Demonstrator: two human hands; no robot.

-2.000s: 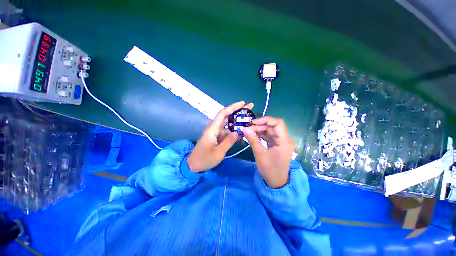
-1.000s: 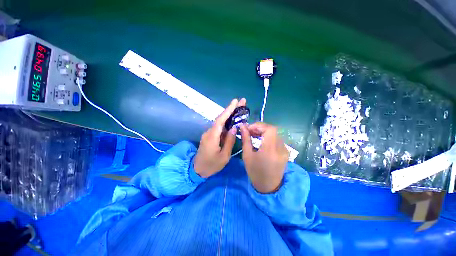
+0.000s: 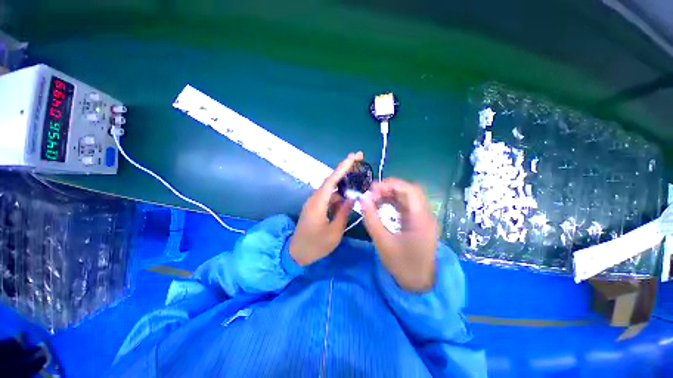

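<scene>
My left hand holds a small round black unit by its edge, above the near end of a long white label strip. My right hand is at the unit's lower right side, slightly blurred. Its thumb and finger are at a small white piece on the unit's lower edge; whether the piece is stuck down cannot be told. A second round black unit with a pale square on its face lies beyond my hands, joined to a white cable.
A power supply with red and green digits stands at left. Stacked clear trays are below it. At right a clear tray bears many white scraps. White strips overlap its near edge above a brown carton.
The black unit has been turned between my fingers, and my right hand has shifted slightly at its lower edge. The whole view has shifted slightly. The supply's green digits have changed.
</scene>
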